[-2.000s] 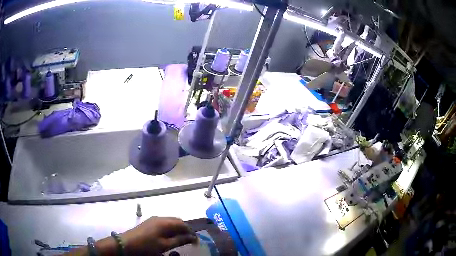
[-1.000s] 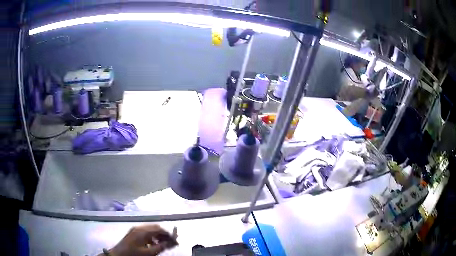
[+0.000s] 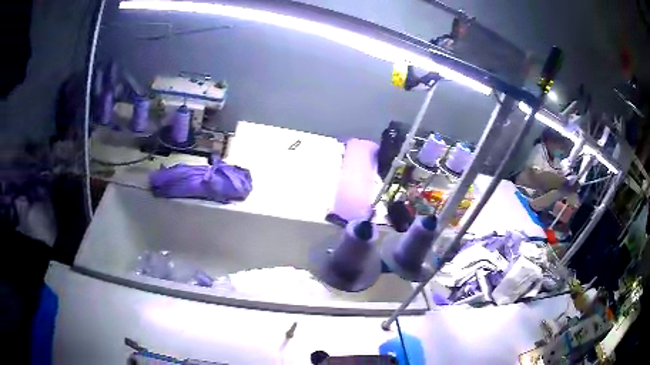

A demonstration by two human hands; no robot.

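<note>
Neither of my hands is in view. Nearest in front of me, at the bottom edge, parts of a sewing machine [image 3: 356, 359] show, cut off by the frame. A small upright metal piece [image 3: 291, 330] stands on the white table top [image 3: 214, 324]. Two purple thread cones, a left one [image 3: 354, 249] and a right one [image 3: 415, 241], sit on round dishes beyond it.
A long white trough [image 3: 178, 221] with pale scraps lies behind the table. Beyond it are a purple cloth bundle [image 3: 201, 181] and another machine [image 3: 189, 93]. A metal pole [image 3: 456, 242], a lilac and white heap [image 3: 492, 271] and a person [image 3: 547, 160] are at right.
The hand with bracelets that was over the machine, then beside the small metal piece, has left the picture. The view has shifted, so the scene sits further right and tilts.
</note>
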